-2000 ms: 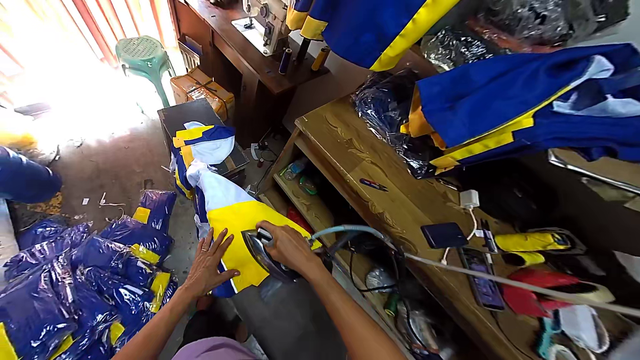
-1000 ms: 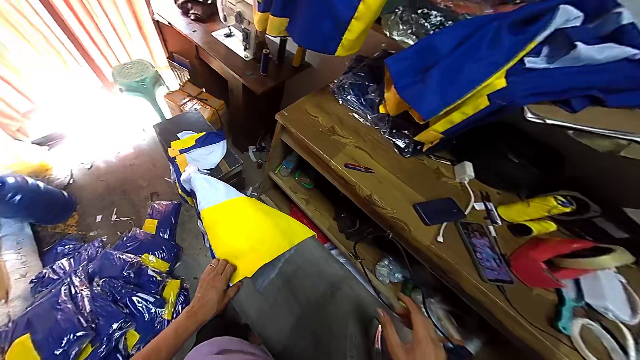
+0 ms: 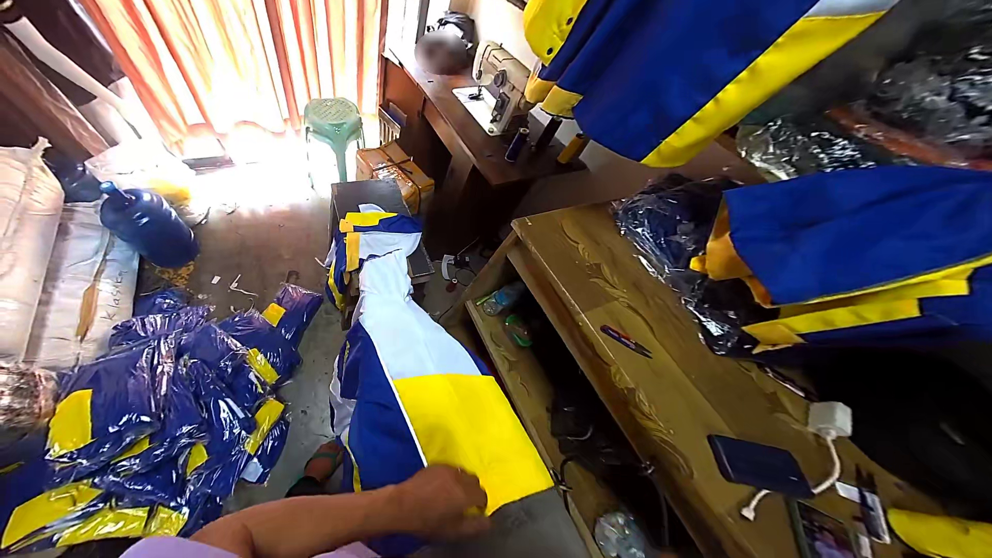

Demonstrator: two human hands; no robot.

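A garment of blue, white and yellow cloth (image 3: 473, 426) lies spread along a narrow grey-topped board in front of me. One hand, which looks like my left hand (image 3: 446, 500), rests at the lower edge of the yellow panel with its fingers curled onto the cloth; whether it pinches the fabric is hard to tell. My right hand is not visible. More of the blue, white and yellow cloth (image 3: 380, 240) is bunched at the board's far end. The iron does not show in this view.
Plastic-wrapped blue and yellow garments (image 3: 178, 387) are heaped on the floor at left. The wooden cabinet (image 3: 589, 271) at right bears a snipping tool (image 3: 626, 340), a dark power bank or phone (image 3: 759, 465) and folded clothes (image 3: 852, 232). A sewing machine (image 3: 500, 85) stands beyond.
Two seconds ago my right hand held an iron on the yellow panel; one second ago the iron was out of view. The right hand has since left the view, which has shifted.
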